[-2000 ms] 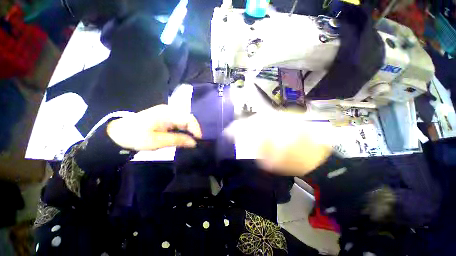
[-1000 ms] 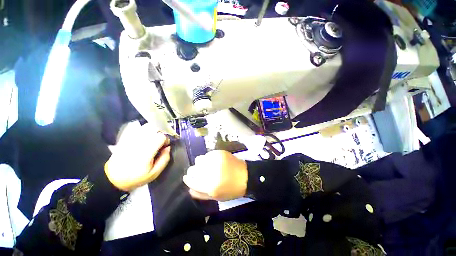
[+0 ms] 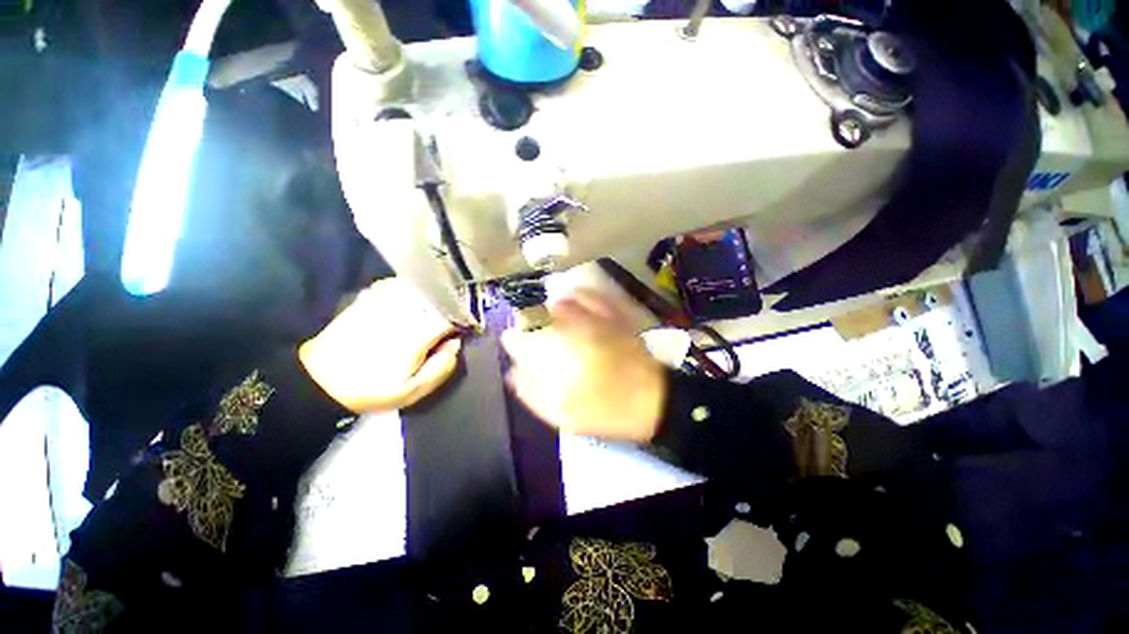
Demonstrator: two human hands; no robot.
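Observation:
The dark strip (image 3: 456,434) lies lengthwise from the needle area of the sewing machine (image 3: 669,136) down to the table's front edge, with darker purple cloth (image 3: 536,458) along its right side. My left hand (image 3: 386,347) holds the strip's left edge between thumb and fingers, just below and left of the presser foot. My right hand (image 3: 592,372) is blurred, right of the strip near the presser foot. Its fingertips reach the purple cloth; whether they grip it cannot be told. The needle is too small to make out.
A lit work lamp (image 3: 167,186) stands left of the machine head. A smartphone (image 3: 716,273) and scissors (image 3: 714,352) lie under the arm. Dark cloth (image 3: 935,161) drapes over the arm. A blue cap (image 3: 530,37) is on top. Dark cloth (image 3: 235,322) spreads at the left.
The view has moved closer to the machine. Both hands are now at the presser foot with the strip running straight below it. Since one second ago, my right hand has moved up toward the foot.

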